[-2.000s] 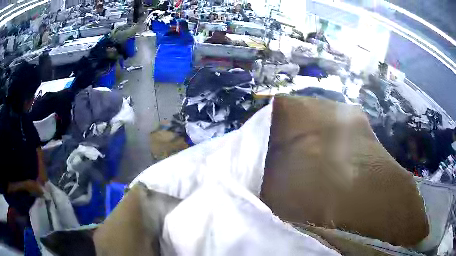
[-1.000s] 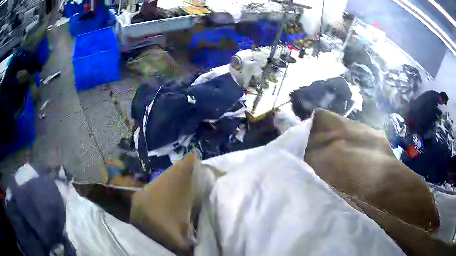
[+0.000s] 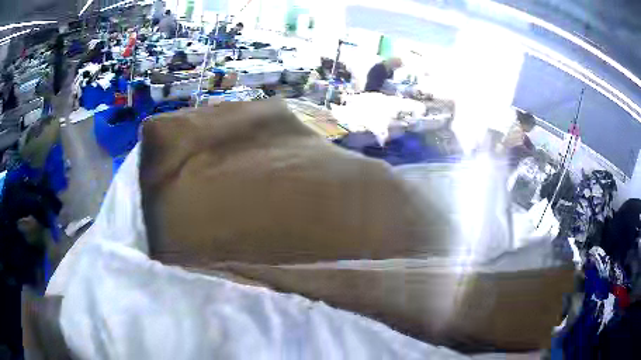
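A large bundle of part-sewn garment pieces fills the lower half of the view, close to the camera. Its tan shell fabric point(image 3: 281, 197) lies on top in a broad, blurred panel, with a second tan layer below it at the right. The white lining point(image 3: 190, 309) spreads along the bottom and up the left side, wrinkled. Neither my left hand nor my right hand is in view; the bundle covers the area where they might be.
A walkway point(image 3: 88, 155) runs at the left beside blue crates point(image 3: 116, 133). A dark-clothed person point(image 3: 28, 225) is at the left edge. Another person point(image 3: 381, 74) is at the back, and one point(image 3: 519, 137) at the right. Dark and patterned cloth heaps point(image 3: 596, 200) lie at the right.
The view has swung and lifted, showing more of the far room. The tan panel now sits further left and larger in view, and the second tan layer shows more. The dark garment heap is no longer visible.
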